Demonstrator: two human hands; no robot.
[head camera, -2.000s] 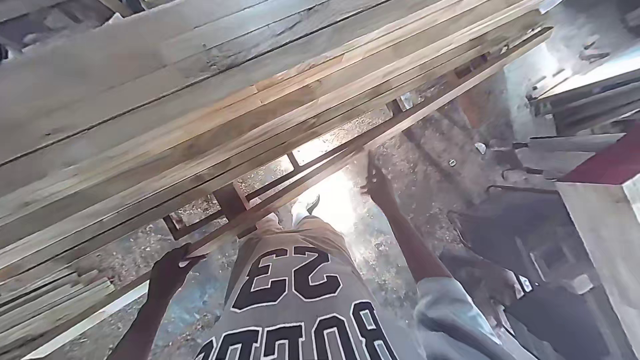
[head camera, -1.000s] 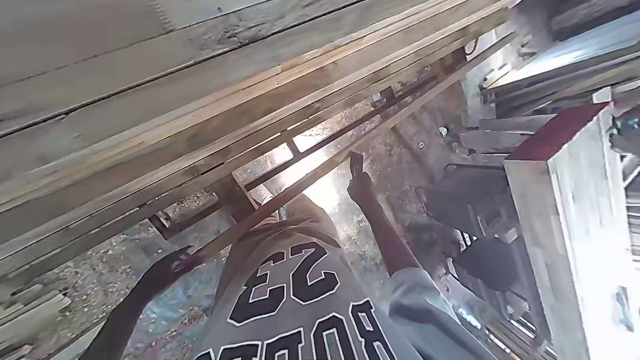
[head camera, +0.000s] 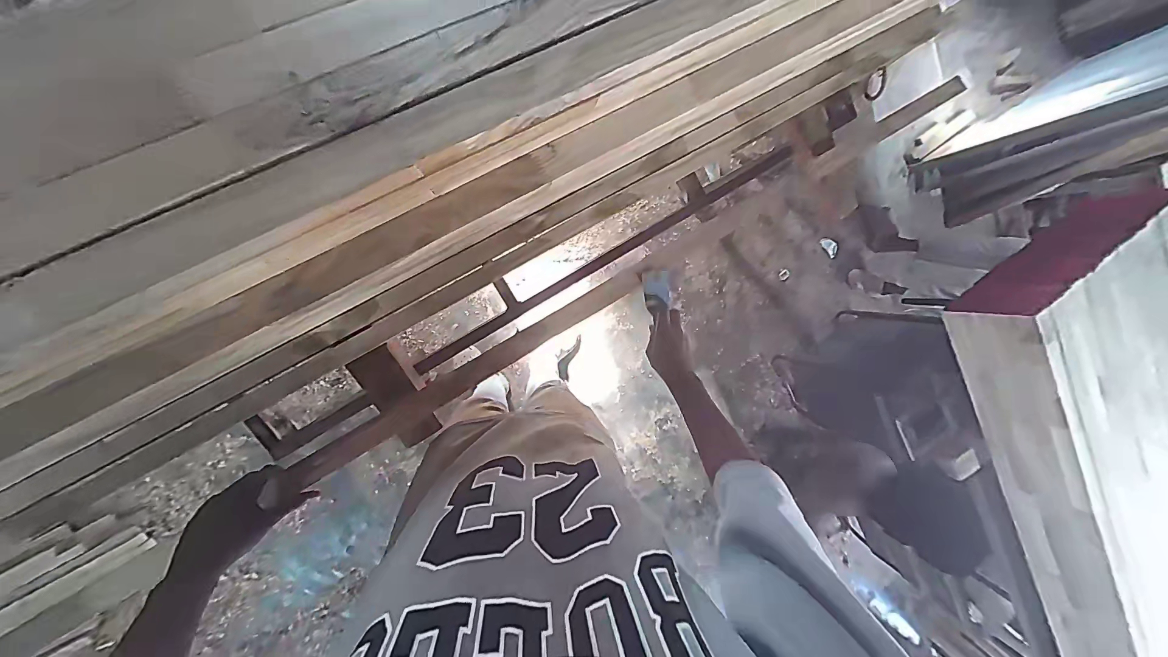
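A long, narrow wooden strip (head camera: 538, 333) runs diagonally in front of my body, alongside the stacked boards. My left hand (head camera: 255, 506) grips its near end at the lower left. In my right hand (head camera: 669, 342) is a small pale-grey block-like object (head camera: 656, 287), held at the strip's edge near mid-length; its exact kind cannot be told. Beyond the strip, a stack of long wooden boards (head camera: 365, 219) fills the upper left. A dark frame with short crosspieces (head camera: 383, 374) lies low between the strip and the stack.
A large pale box-like piece with a dark red end (head camera: 1063, 260) stands at the right. Behind it are more stacked planks (head camera: 1049, 160). A dark chair-like object (head camera: 903, 392) is at the lower right. Debris litters the ground (head camera: 730, 365), and cut board ends (head camera: 82, 557) lie at the lower left.
My right hand was near the strip with fingers apart two seconds ago; a dark-looking object stood up from it one second ago. Now the object meets the strip. My left hand remains at the near end.
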